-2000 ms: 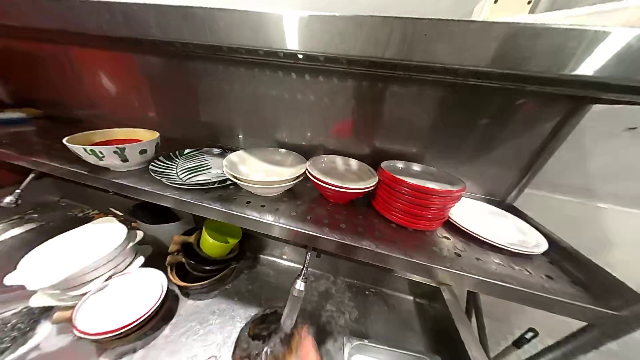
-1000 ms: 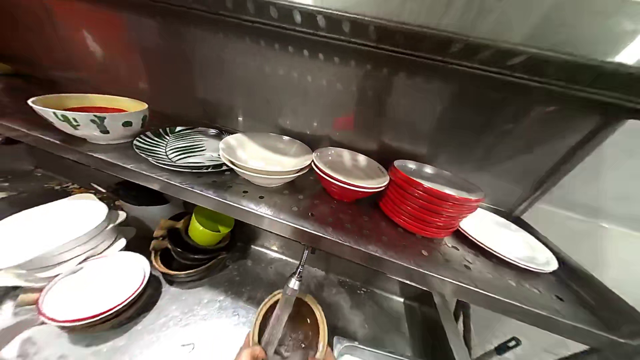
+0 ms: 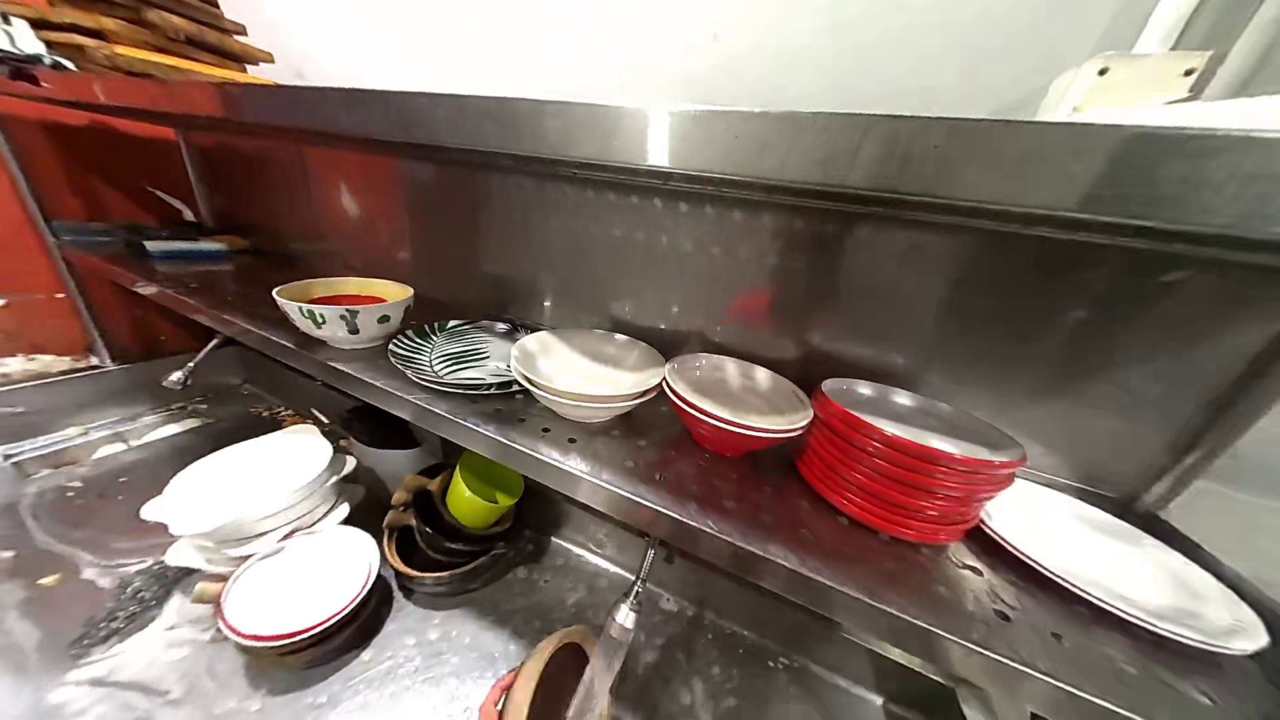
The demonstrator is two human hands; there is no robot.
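Note:
At the bottom edge, fingers of my left hand (image 3: 497, 695) grip the left rim of a brown earthenware bowl (image 3: 545, 672), which is tilted and partly cut off by the frame. My right hand is out of view. A tap spout with a clear sleeve (image 3: 618, 635) hangs from under the shelf edge, in front of the bowl's right side. Left of the bowl, a lime green cup (image 3: 484, 490) sits in stacked dark brown bowls (image 3: 440, 575). Further left are a white plate with a red rim (image 3: 300, 585) on a dark dish and stacked white oval dishes (image 3: 250, 480).
A perforated steel shelf (image 3: 640, 500) crosses above the sink. It carries a cactus-patterned bowl (image 3: 345, 325), leaf-patterned plates (image 3: 455, 355), cream bowls (image 3: 588, 365), red-and-white bowls (image 3: 735, 400), stacked red plates (image 3: 905, 480) and white oval plates (image 3: 1120, 565). Another tap head (image 3: 178, 378) is at left.
One second ago both hands were on the brown bowl beneath the spout; now only left-hand fingers show and the bowl is tilted. The view has swung up and left.

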